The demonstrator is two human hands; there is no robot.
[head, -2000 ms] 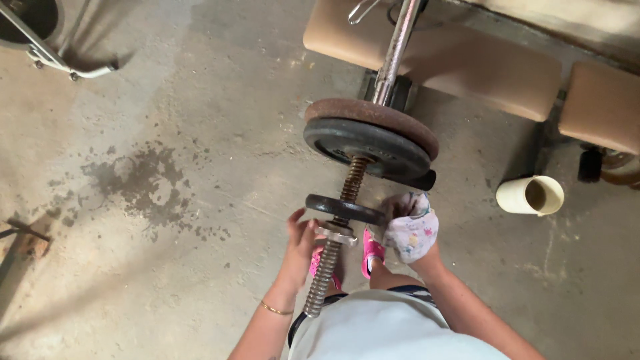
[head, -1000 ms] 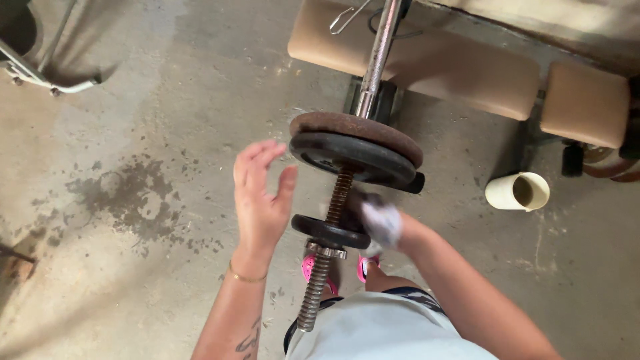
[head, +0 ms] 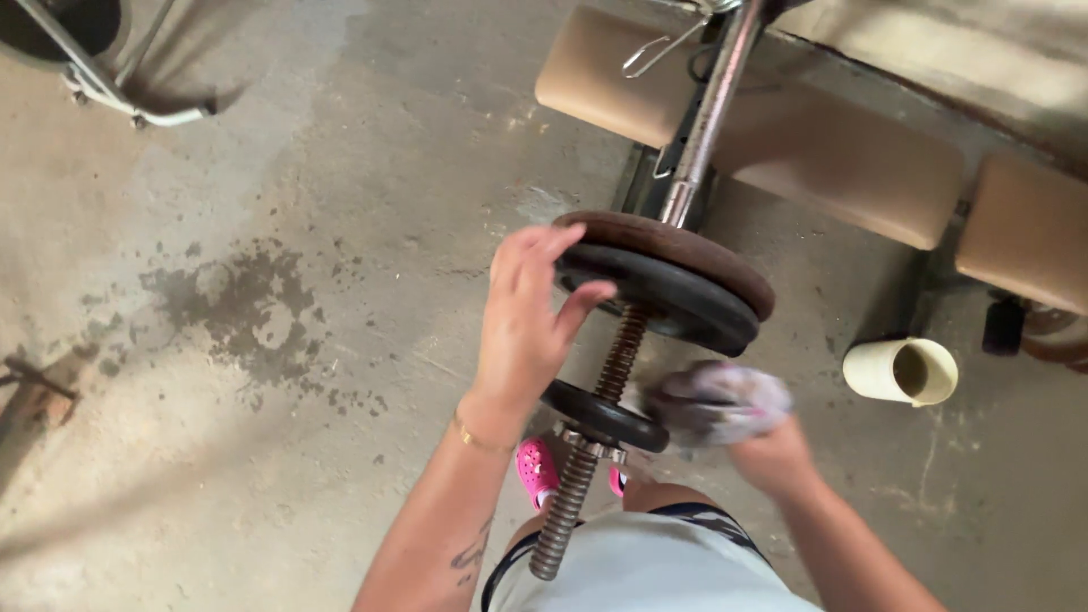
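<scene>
A barbell's chrome bar runs down from the top to a threaded end near my waist. On it sit a rusty brown weight plate, a large black plate against it, and, apart from them, a small black plate with a metal star collar just below. My left hand is at the left rim of the two large plates, fingers apart, thumb by the black plate's face. My right hand, blurred and mostly covered, holds a patterned cloth right of the small plate.
Tan padded bench sections lie beyond the bar and to its right. A cream cup-like container is on the concrete floor at right. A white metal frame leg stands upper left. Dark wet-looking stains mark the floor at left.
My left hand has moved from beside the collar up to the large plates' rim. The cloth stays in my right hand, near the small plate.
</scene>
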